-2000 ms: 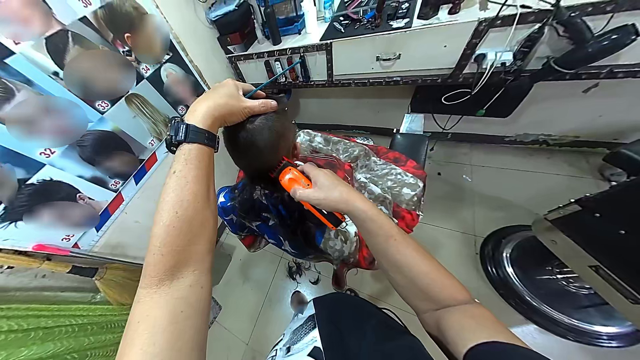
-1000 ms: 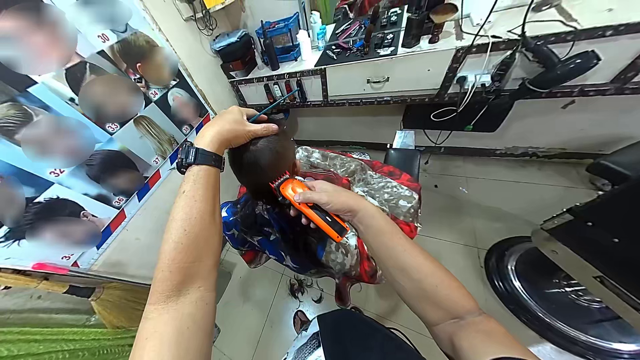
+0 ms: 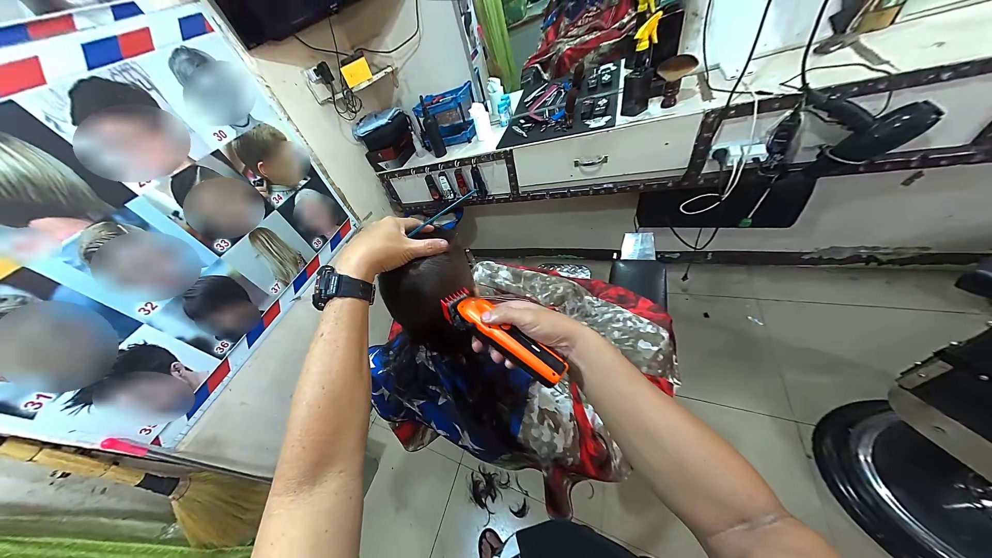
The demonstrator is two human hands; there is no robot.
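A seated person's head (image 3: 422, 291) with short dark hair is below my hands, and a patterned barber cape (image 3: 597, 333) covers the body. My left hand (image 3: 399, 246) rests on top of the head and holds a thin blue comb (image 3: 442, 213) that sticks out past the fingers. In my right hand (image 3: 535, 329) is an orange and black hair clipper (image 3: 515, 341). Its red guard comb (image 3: 454, 302) touches the side of the head. Dark cut hair (image 3: 488, 387) lies on the cape.
A counter drawer (image 3: 604, 161) stands ahead, with tools on a black mat (image 3: 562, 105) above it. A hair dryer (image 3: 887, 130) and cords hang at right. A chair base (image 3: 891, 480) is at lower right. Hair clippings (image 3: 490, 487) lie on the floor. A haircut poster (image 3: 155, 232) fills the left.
The view has tilted up, showing more of the counter. My right hand keeps the clipper against the head, the clipper now sitting a little higher on its side. My left hand stays on top.
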